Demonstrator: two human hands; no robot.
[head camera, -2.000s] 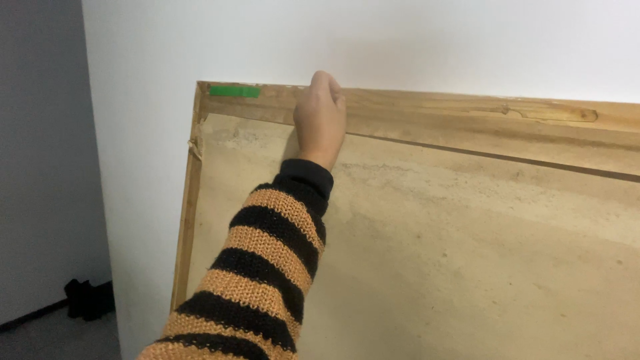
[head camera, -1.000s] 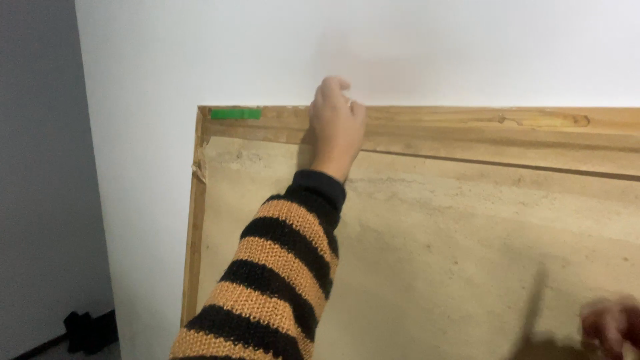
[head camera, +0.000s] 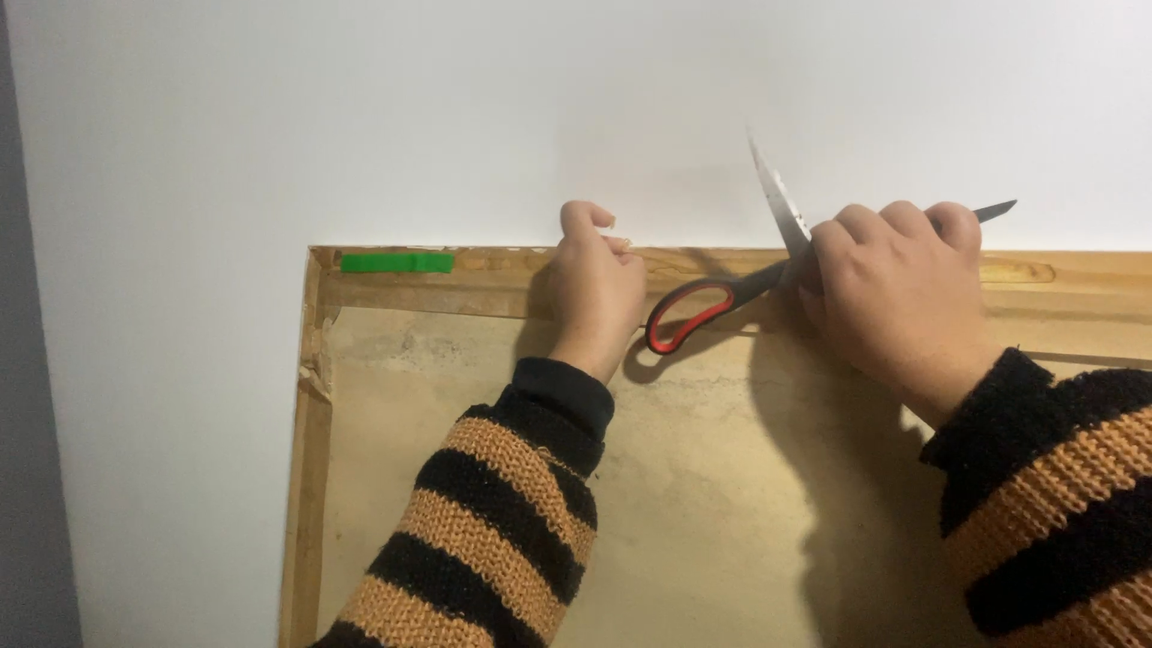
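Observation:
My right hand (head camera: 900, 288) grips a pair of scissors (head camera: 691, 317) with black and red handles around the middle; the blades are spread, one pointing up, and one handle loop hangs toward my left hand. My left hand (head camera: 594, 279) rests at the top rail of a wooden frame (head camera: 504, 292), fingers curled with the tips near its upper edge; whether they pinch something small cannot be told. A strip of green tape (head camera: 396, 263) is stuck on the rail near the upper left corner. Brownish backing board (head camera: 450, 432) with stains fills the frame.
Behind the frame stands a white wall (head camera: 270, 117), with a darker grey surface (head camera: 31, 405) at the far left. The frame's left rail (head camera: 306, 504) runs downward, with a torn, peeling bit (head camera: 315, 382) near its upper end.
My right hand, blurred at the lower right one second ago, is now up at the top rail with the scissors. My left hand stays by the rail. The view has moved closer.

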